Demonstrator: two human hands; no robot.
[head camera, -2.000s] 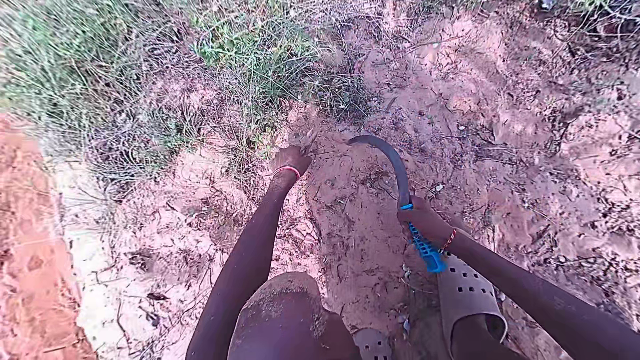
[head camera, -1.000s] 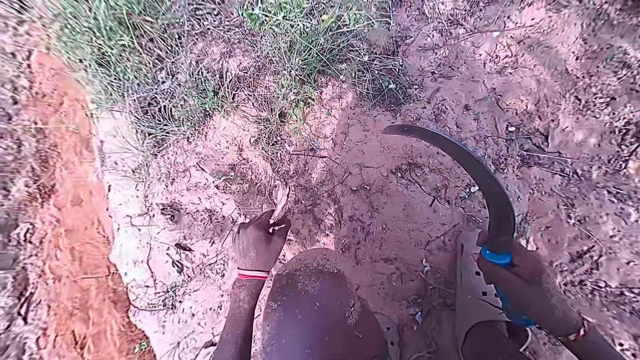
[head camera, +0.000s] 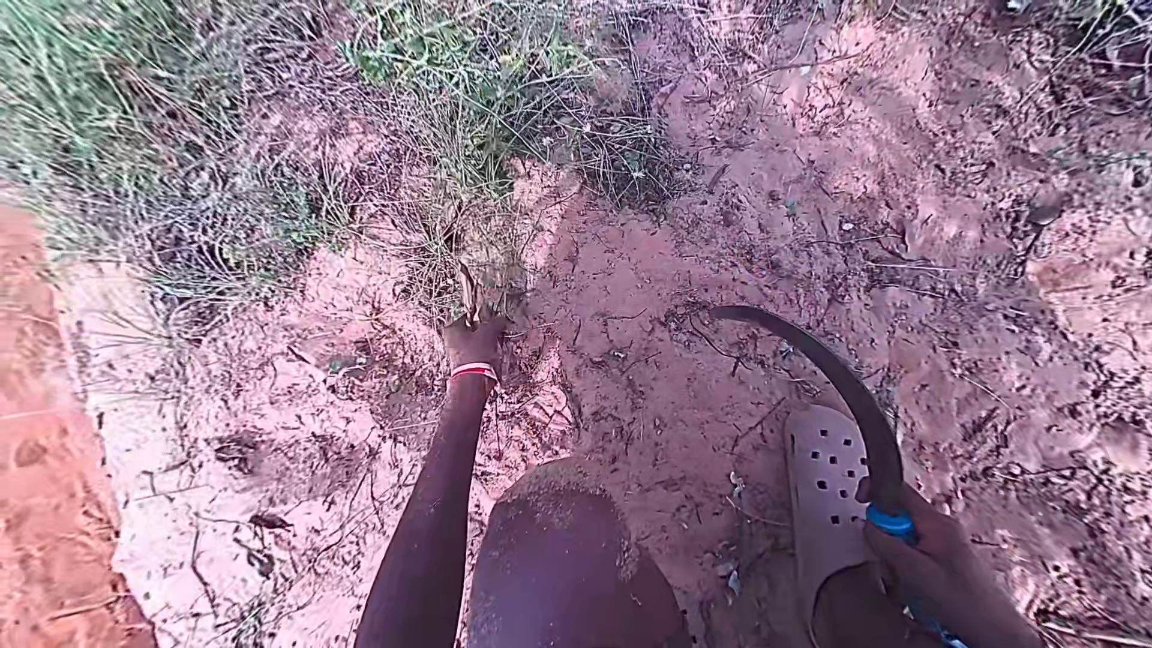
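Note:
My right hand (head camera: 936, 549) is closed around the blue handle of a sickle (head camera: 841, 373). The dark curved blade arcs up and left, its tip over bare soil and its lower part over the clog. My left hand (head camera: 475, 340), with a red and white band at the wrist, reaches down to the base of a clump of thin grass (head camera: 481, 171). A pale, dry stalk or leaf (head camera: 468, 286) rises at its fingers; whether the fingers grip it cannot be made out.
My bent knee (head camera: 571, 540), dusted with soil, is between the arms. A perforated clog (head camera: 823, 486) is on my right foot. Denser grass (head camera: 108, 117) grows at the upper left. A pale soil edge (head camera: 117, 387) borders orange earth (head camera: 45, 468) at the left.
My left hand has moved forward from near the knee to the grass clump. The sickle, still in my right hand, was lower beside the left hand's reach two seconds ago and is now held farther from it.

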